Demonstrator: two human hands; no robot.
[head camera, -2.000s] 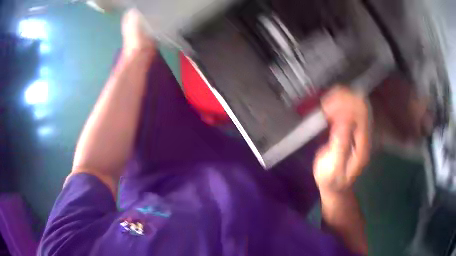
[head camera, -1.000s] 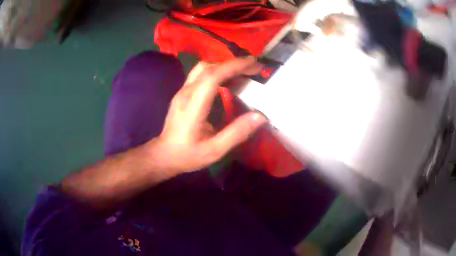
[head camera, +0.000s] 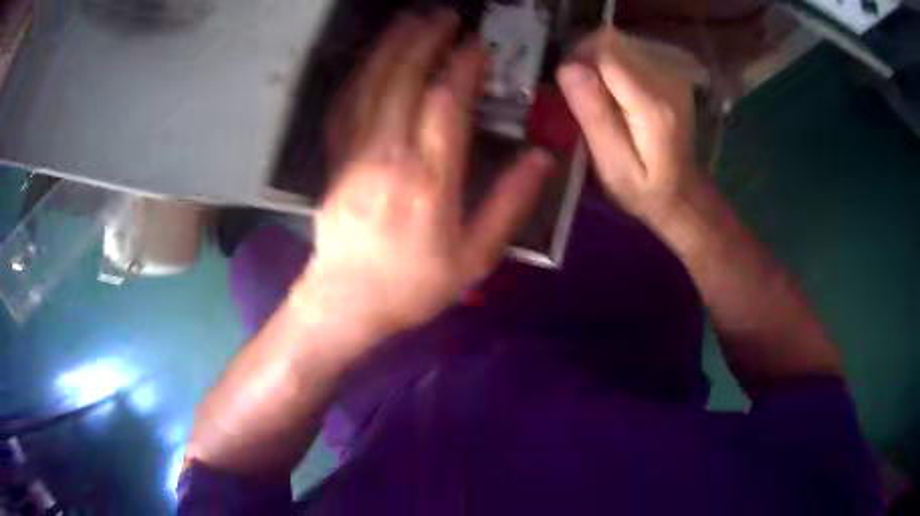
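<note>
The machine housing (head camera: 555, 227) is an open metal box with a dark inside, its near corner close to the lap. A silver metal part with round spots (head camera: 512, 50) sits inside it. My left hand (head camera: 404, 202) is blurred and spread over the opening, its fingers apart and its thumb towards the right; no held thing shows. My right hand (head camera: 630, 126) is at the housing's right edge with curled fingers. Its fingertips are blurred, so I cannot tell whether it holds something. A red patch (head camera: 555, 116) shows between the hands.
A large pale grey cover panel (head camera: 171, 91) extends to the left of the opening. A cream rounded body (head camera: 156, 237) with fittings stands below it on the green floor (head camera: 807, 222). A flat pale-edged object (head camera: 852, 15) is at the top right. My purple-clad legs are below the housing.
The view has swung back from the housing's white outer side to its open inside. My left hand now spreads over the opening, and my right hand is back in view at the right edge.
</note>
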